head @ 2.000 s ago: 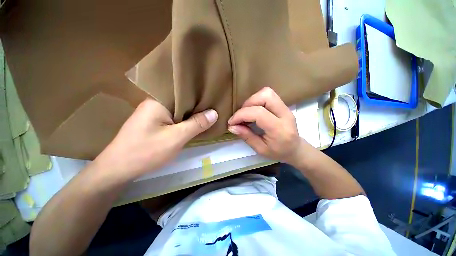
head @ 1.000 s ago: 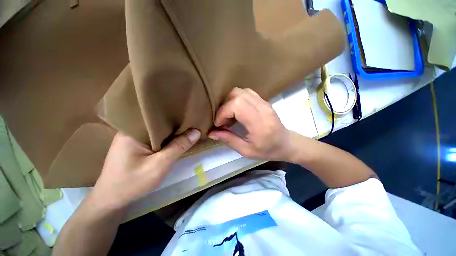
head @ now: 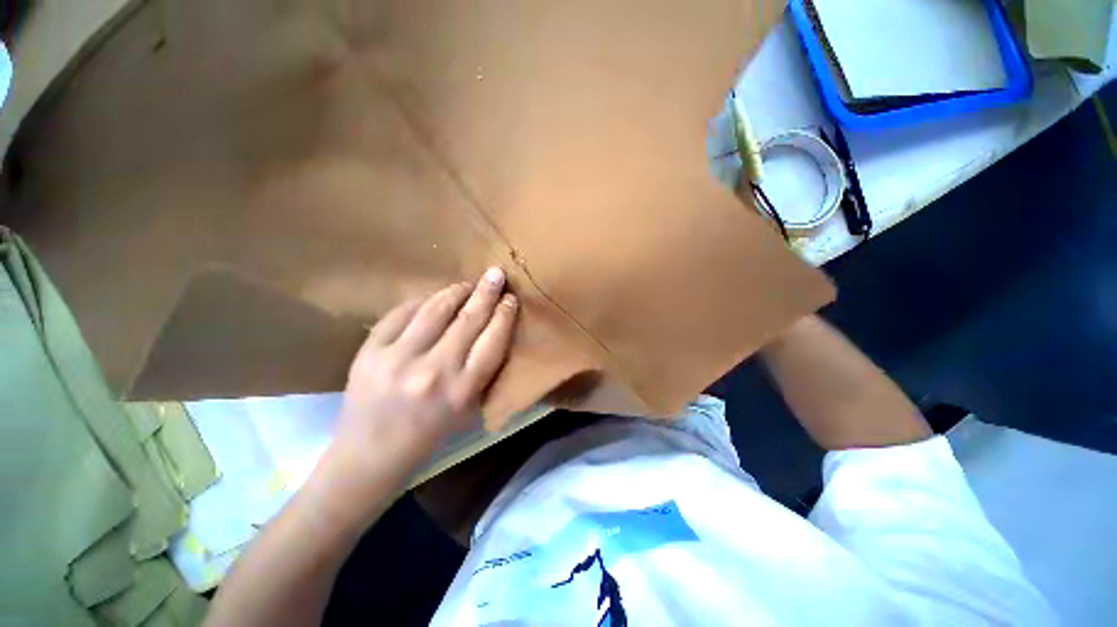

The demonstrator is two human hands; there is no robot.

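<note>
The brown panel (head: pixel 637 184) lies spread flat over most of the bench, its near right corner hanging past the edge toward my lap. Its seam (head: pixel 459 184) runs diagonally from the upper left down to the near edge, with a small loose bit or thread at its middle. My left hand (head: pixel 435 349) lies palm down on the panel, fingertips just left of the seam, holding nothing visible. My right hand is hidden under the panel's right corner; only the forearm shows.
At the right are a tape roll (head: pixel 801 180), a cream-handled tool (head: pixel 746 137), a slim black object (head: pixel 854 184) and a blue tray (head: pixel 845 113) with a pale sheet. Olive-green pieces (head: pixel 61 429) are stacked at the left. The bench edge runs above my lap.
The bunched panel has been opened out flat and its near right part now reaches over the edge. My left hand has let go of the fold and lies flat. My right hand has gone beneath the panel.
</note>
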